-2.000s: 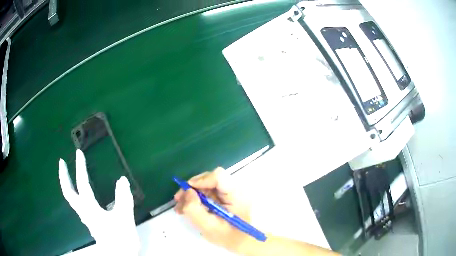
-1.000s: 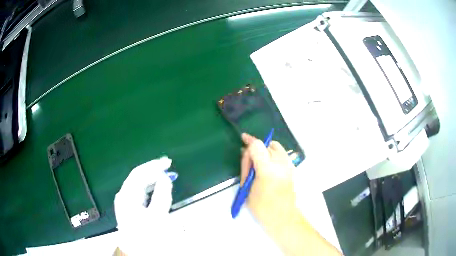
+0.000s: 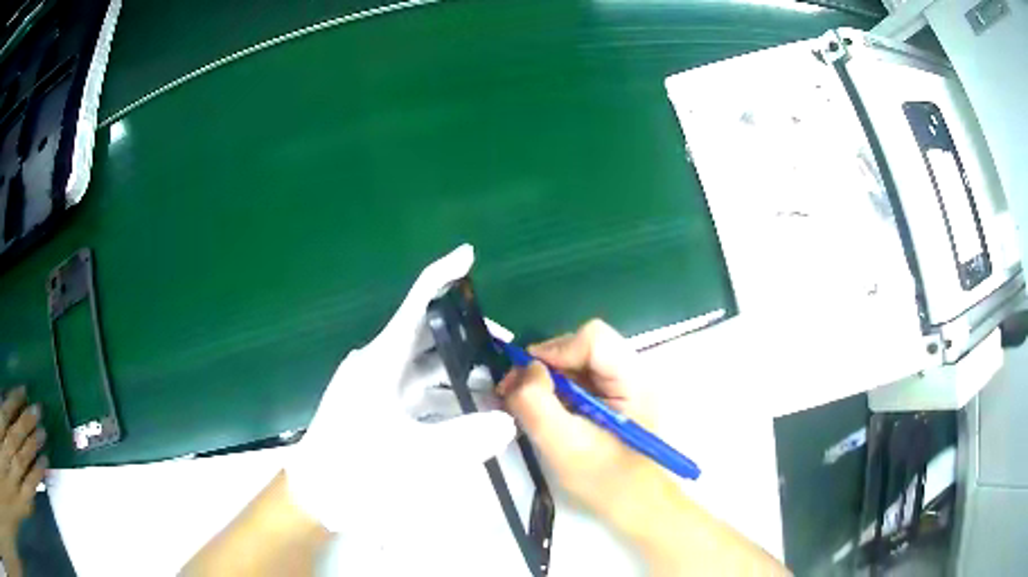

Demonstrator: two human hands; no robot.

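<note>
My gloved left hand (image 3: 389, 394) holds a dark phone middle frame (image 3: 460, 338) tilted above the white paper (image 3: 169, 507), thumb and fingers around its upper part. The frame's open window hangs toward the bottom of the picture. My bare right hand (image 3: 581, 411) grips a blue pen (image 3: 614, 423), its front end at the frame's right side. Whether the tip touches is unclear. Another phone middle frame (image 3: 104, 372) lies on the green conveyor belt (image 3: 372, 169) at the left.
A white side sheet (image 3: 789, 214) lies right of the belt. Beyond it, a white box-like fixture (image 3: 902, 135) bears one frame (image 3: 956, 197). More dark frames (image 3: 896, 485) show at lower right. A black tray (image 3: 40, 124) is at upper left. Another person's hand (image 3: 17, 462) is at the left edge.
The frame beside my right hand on the belt is now in my left hand, over the paper. My right hand has let it go and holds the pen against it. Another person's hand has appeared at left.
</note>
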